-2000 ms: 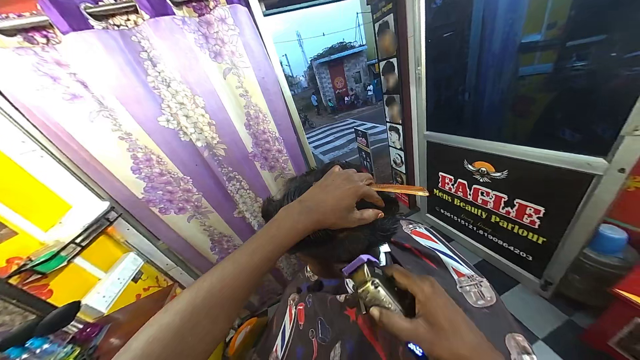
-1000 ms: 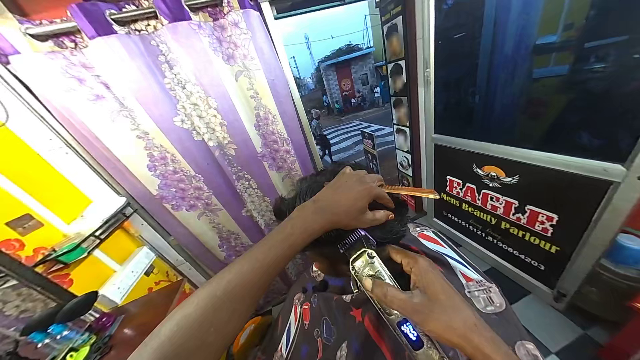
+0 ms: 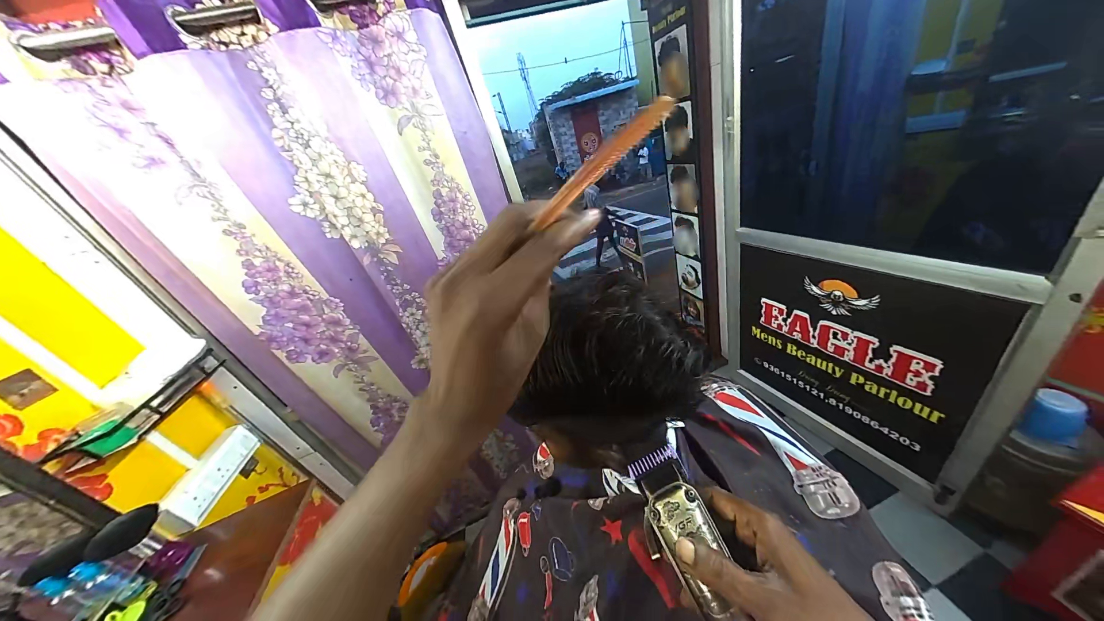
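An orange comb [image 3: 608,159] is pinched between the fingers and thumb of my left hand [image 3: 496,302], raised beside the dark-haired head [image 3: 617,349] of a seated person. The comb slants up to the right, clear of the hair. My right hand [image 3: 755,561] grips a gold-coloured hair clipper [image 3: 686,530], thumb on its body. A purple guard comb [image 3: 654,464] on the clipper points up at the back of the neck; whether it touches the person cannot be told. A dark barber's cape [image 3: 595,552] with printed barber poles covers the person's shoulders.
A purple floral curtain [image 3: 345,172] hangs at the left. Brushes [image 3: 121,533] and bottles stand on a brown counter [image 3: 237,539] at the lower left. A glazed door [image 3: 888,241] with a lettered panel is at the right, near a blue-lidded container [image 3: 1052,418]. People are outside the doorway.
My left hand has lifted off the hair, and the comb has swung from nearly level to steeply slanted. My right hand and the clipper have moved lower, away from the hair.
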